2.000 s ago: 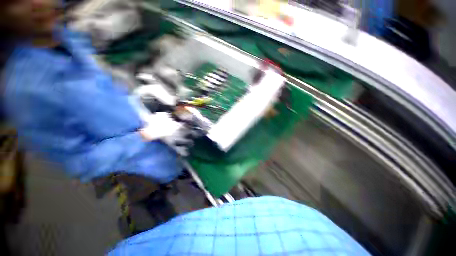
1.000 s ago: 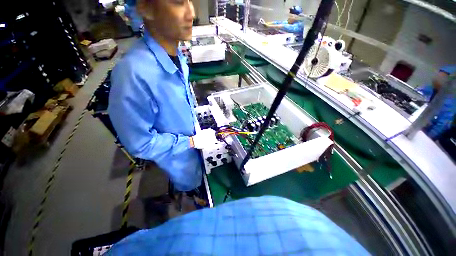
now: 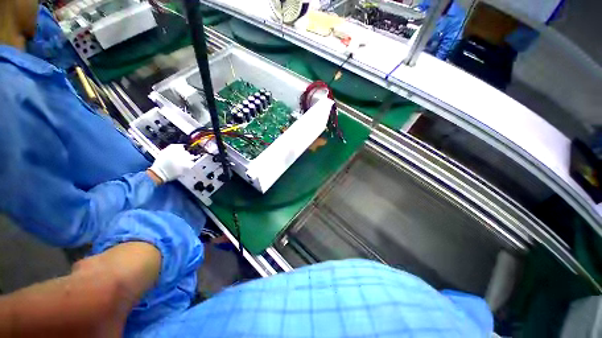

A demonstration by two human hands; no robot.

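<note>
The white housing [image 3: 290,146] lies open on a green mat. Inside it are a green circuit board [image 3: 267,125] and a double row of dark capacitors with pale tops [image 3: 251,105]. A white end plate [image 3: 191,177] with dark round parts is beside it. Another person's white-gloved hand [image 3: 173,162] is at the wire bundle [image 3: 214,134] between plate and housing. A bare forearm, seemingly my left, comes out of a blue cuff at the lower left, close and blurred; its hand is cut off by the edge. My right hand is not in view.
A black cord [image 3: 204,72] hangs across the near side of the housing. A red cable coil [image 3: 317,98] is at the housing's far end. Metal rails [image 3: 449,175] and a long white bench [image 3: 482,109] run along the right. Another housing [image 3: 125,25] is at the upper left.
The view has turned right and down, so the housing and the other person appear further left. A bare forearm with a blue cuff has come in at the lower left. The gloved hand remains at the wires.
</note>
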